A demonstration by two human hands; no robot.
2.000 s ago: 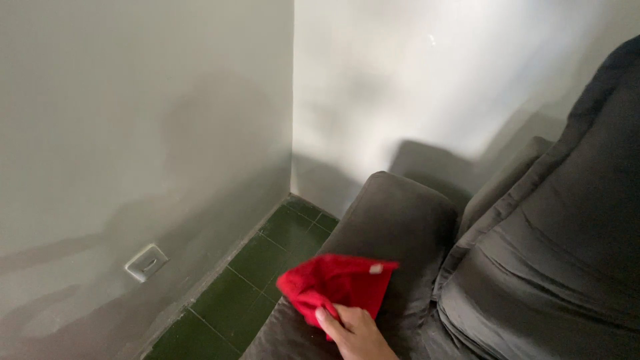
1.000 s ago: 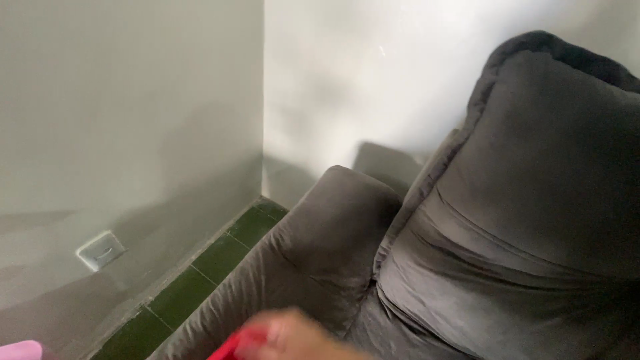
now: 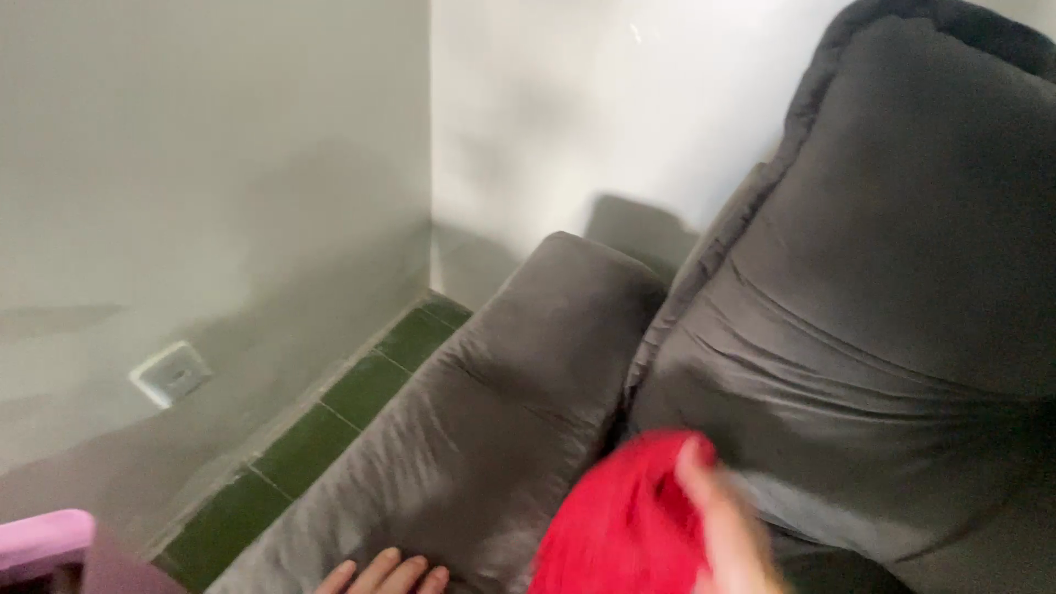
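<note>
My right hand (image 3: 730, 528), blurred, grips a red cloth (image 3: 623, 520) at the lower middle of the view. The cloth hangs over the inner side of the grey sofa armrest (image 3: 528, 363), close to the sofa's back cushion (image 3: 916, 206). At the bottom edge, my left hand (image 3: 386, 573) rests on the armrest with its fingers spread a little; only the fingers show, and nothing is seen in them. The lower part of the cloth is cut off by the frame.
Left of the armrest runs a strip of dark green floor tiles (image 3: 305, 450) along a pale wall (image 3: 206, 165). The wall bears a square white outlet plate (image 3: 172, 375). A pink plastic object (image 3: 49, 532) stands at the lower left.
My left hand has come into view on the armrest. The red cloth, over the armrest two seconds ago, is now nearer the back cushion, still in my right hand. The view has shifted right.
</note>
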